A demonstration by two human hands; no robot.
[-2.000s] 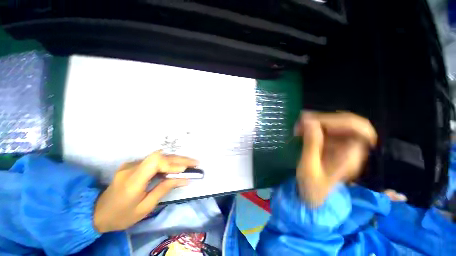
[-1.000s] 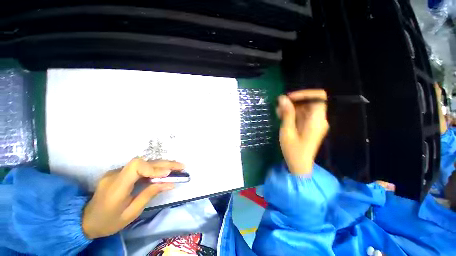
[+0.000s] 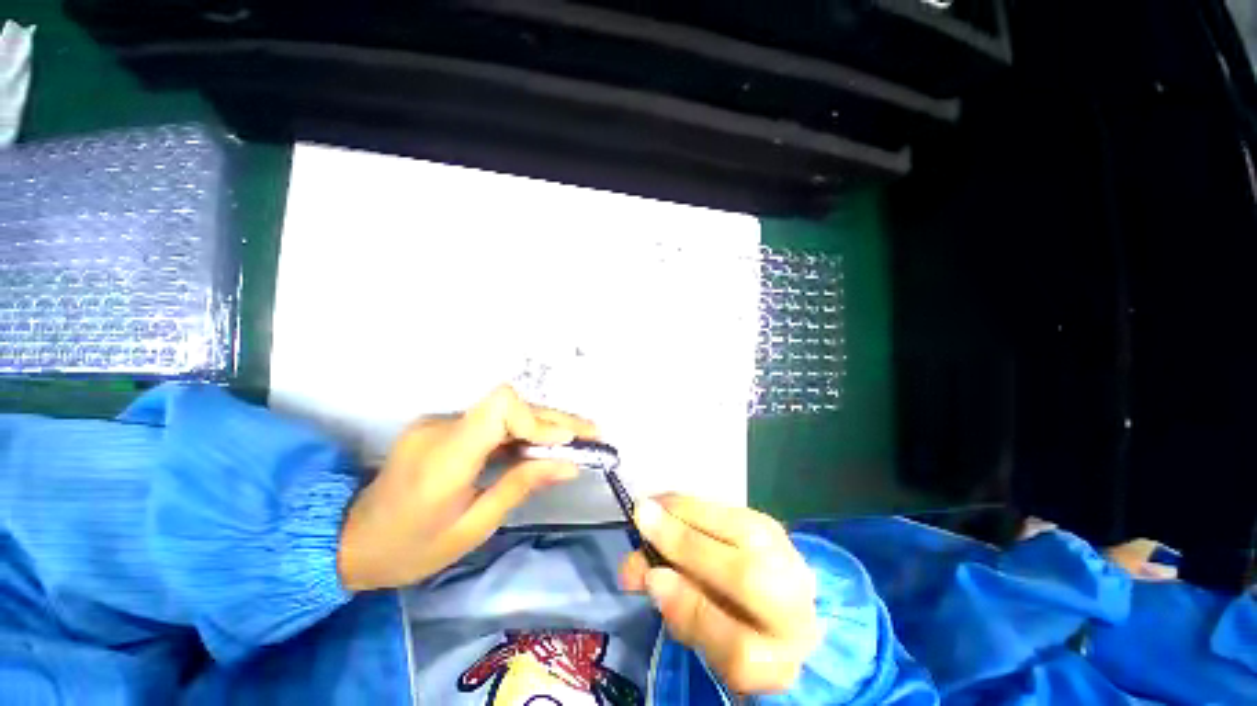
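Observation:
My left hand (image 3: 448,483) holds a watch case (image 3: 572,452) between finger and thumb over the lower part of the white sheet (image 3: 510,262). The case is dark with a shiny silver rim and is held edge up. My right hand (image 3: 731,586) grips a thin black pen-length tool (image 3: 633,516), likely tweezers. Its tip is at the lower right end of the case; whether it holds a part is too small to tell. Tiny parts (image 3: 535,370) lie loose on the sheet just above my left hand.
Stacked black foam trays stand behind the sheet (image 3: 552,104) and at the right (image 3: 1103,290). Clear blister trays lie at the left (image 3: 117,255) and right of the sheet (image 3: 800,331). A white strip (image 3: 14,76) is far left. Another person's hand (image 3: 1141,557) shows lower right.
My right hand has come from the black trays at the right, down and left to the watch case, with the tool tip now at it. My left hand still holds the case. The view has shifted.

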